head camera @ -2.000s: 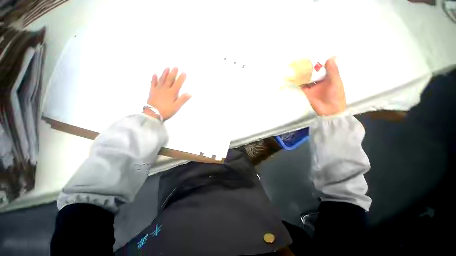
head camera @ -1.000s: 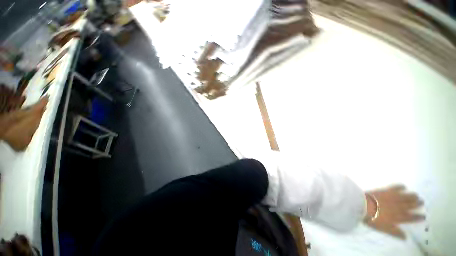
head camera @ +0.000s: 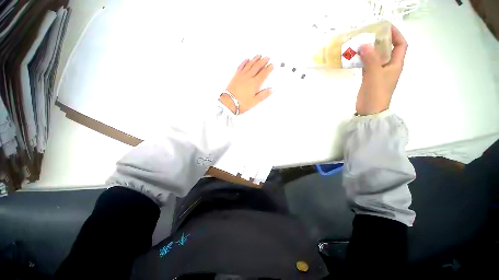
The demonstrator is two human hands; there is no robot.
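Note:
A wide white panel (head camera: 164, 87) lies on the white table, its face almost lost against the top. Its brown edge (head camera: 104, 129) faces me, with small square teeth at the right end near my apron. My left hand (head camera: 249, 85) lies flat on the white surface with fingers spread, holding nothing. My right hand (head camera: 381, 71) grips a clear glue bottle (head camera: 334, 50) with yellowish liquid and a white label with a red diamond. The bottle lies tilted on its side, nozzle end to the left. Several small dark squares (head camera: 294, 70) lie between my hands.
A stack of brown, white and grey cut pieces (head camera: 33, 82) stands at the left table edge. Loose pale loops (head camera: 383, 10) lie at the far right. A brown piece (head camera: 487, 16) shows in the far right corner. A blue bin edge (head camera: 329, 169) shows below the table.
The view swung left to the floor and stack, then came back over the table. Compared with the oldest frame, the right hand and bottle are farther up, with more of the bottle showing.

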